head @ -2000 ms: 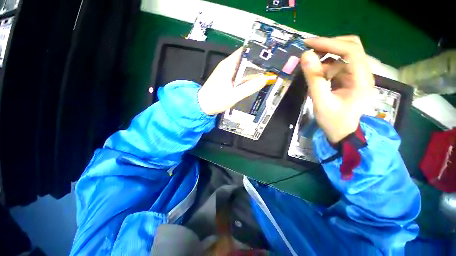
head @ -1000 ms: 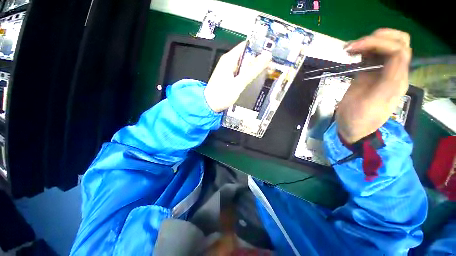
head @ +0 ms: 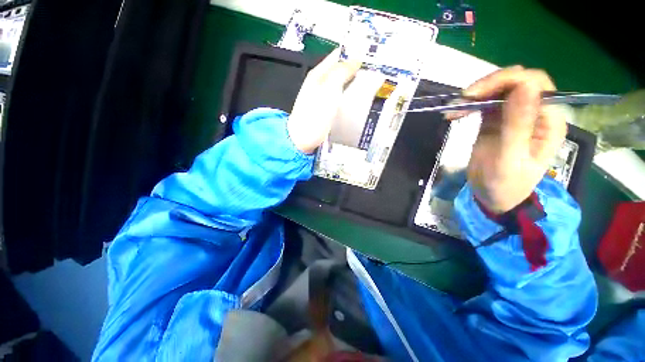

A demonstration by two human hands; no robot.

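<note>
My left hand (head: 318,102) holds an open phone mid-frame (head: 346,164) by its left side, tilted above the black tray (head: 375,205). Blue circuitry (head: 378,39) shows in the frame's upper part, and an orange flex cable (head: 385,90) lies near its middle. A grey rectangle with a dark strip (head: 353,120) is in the lower part. My right hand (head: 513,134), slightly blurred, is shut on metal tweezers (head: 488,104). Their tips are at the frame's right side; whether they touch it I cannot tell.
Another open phone frame (head: 440,205) lies in the tray under my right hand. A small silvery part (head: 295,32) lies above the tray. A dark board piece (head: 455,15) lies at the top. A red pouch (head: 624,244) is at the right edge. Black tray stacks (head: 106,141) stand at left.
The tweezers have turned from lying back in my right hand to pointing at the frame, and my right hand moved right from the frame, then slightly back. The phone frame has turned more upright.
</note>
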